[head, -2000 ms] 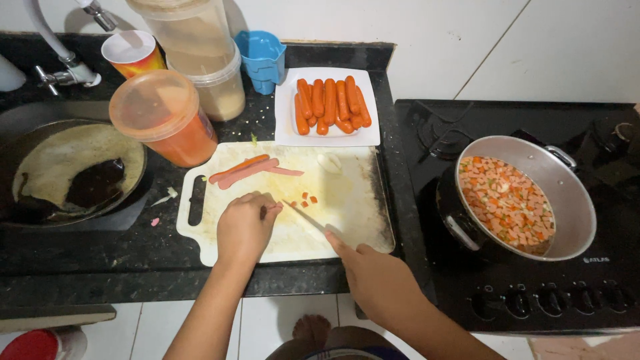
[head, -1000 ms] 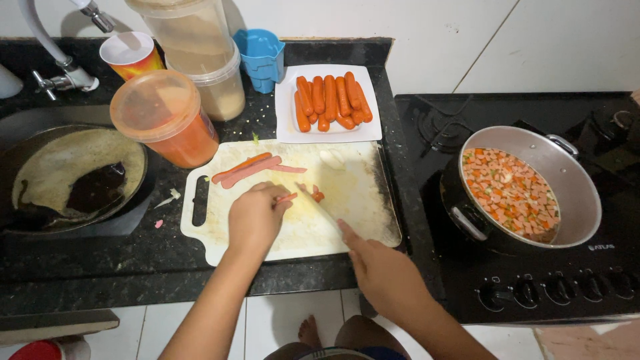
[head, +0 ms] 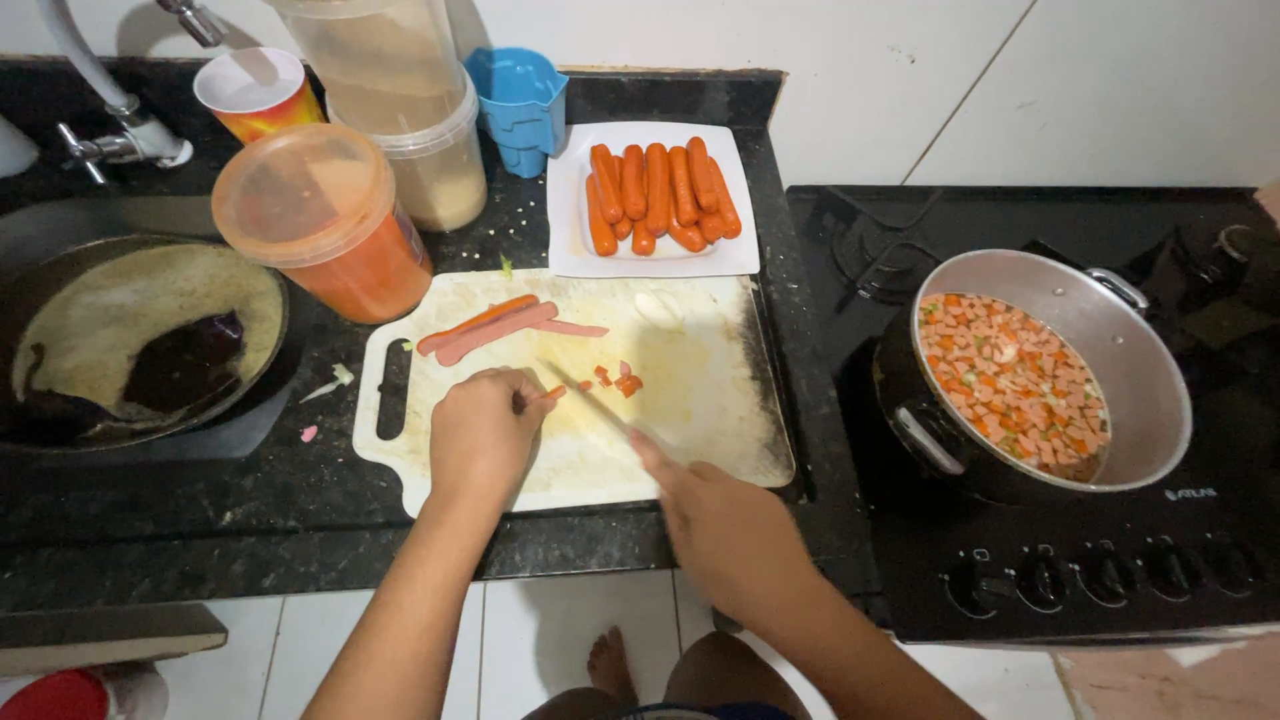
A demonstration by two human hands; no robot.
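Observation:
My left hand [head: 490,425] pinches a thin strip of sausage [head: 562,391] on the white plastic cutting board [head: 560,475]. In my right hand [head: 725,515] is a kitchen knife [head: 592,400], its blade slanting across the board beside the strip. A few small cut sausage pieces [head: 628,382] lie just right of the blade. Behind my left hand rest lengthwise-cut sausage strips [head: 497,330]. Beyond the board, a white square plate [head: 655,264] holds several whole sausages [head: 657,190].
On the right, a pot [head: 1150,400] of diced sausage stands on the black stove [head: 1000,600]. A lidded tub [head: 350,260], stacked containers [head: 440,170], a blue plastic cup [head: 520,110] and a red-yellow cup [head: 255,95] stand behind. A dark pan [head: 270,370] sits left, near the faucet [head: 130,140].
The knife and both hands have shifted slightly over the board. The small cut pieces lie in a different arrangement beside the blade.

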